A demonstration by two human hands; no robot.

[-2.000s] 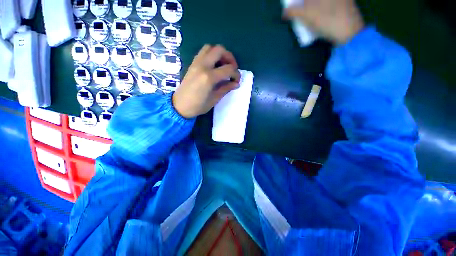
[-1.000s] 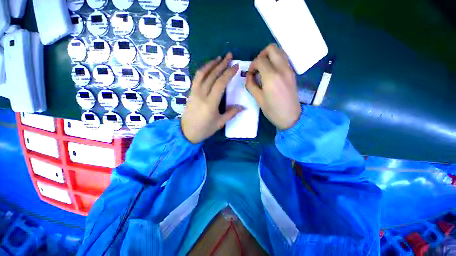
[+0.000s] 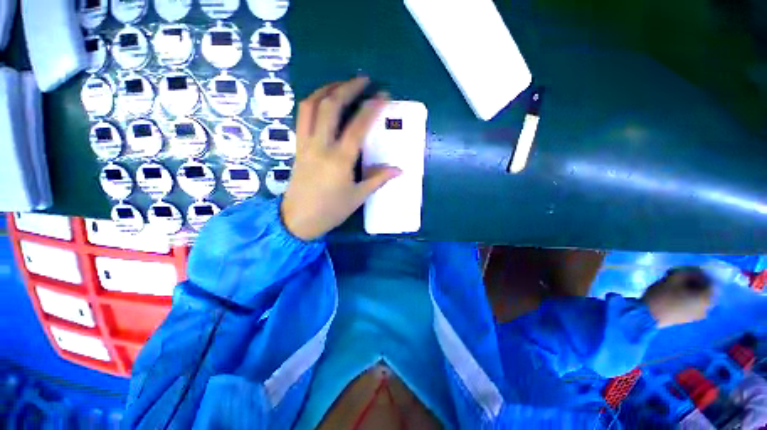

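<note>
A white power bank housing (image 3: pixel 402 189) lies upright on the dark green bench, its small dark display window near the far end showing faint lit digits. My left hand (image 3: pixel 330 159) holds it at its left side, thumb on the white face, index finger at the far left corner and the other fingers apart. My right hand (image 3: pixel 683 294) is blurred, low at the right beyond the near bench edge; whether it holds anything cannot be told. A second white housing (image 3: pixel 478 52) lies at an angle farther off. A cream-handled craft knife (image 3: pixel 526 141) lies beside it.
Rows of silvery-white round lenses with dark rectangles (image 3: pixel 178 92) cover the bench at left. White housings (image 3: pixel 18 143) are stacked at far left. A red rack (image 3: pixel 126 315) with white units stands below the near edge. Dark and red items (image 3: pixel 696 388) show at lower right.
My right hand has left the near housing's display window and moved down to the right, past the bench edge. My left hand stays on the housing. Earlier, the right hand brought the second housing nearer.
</note>
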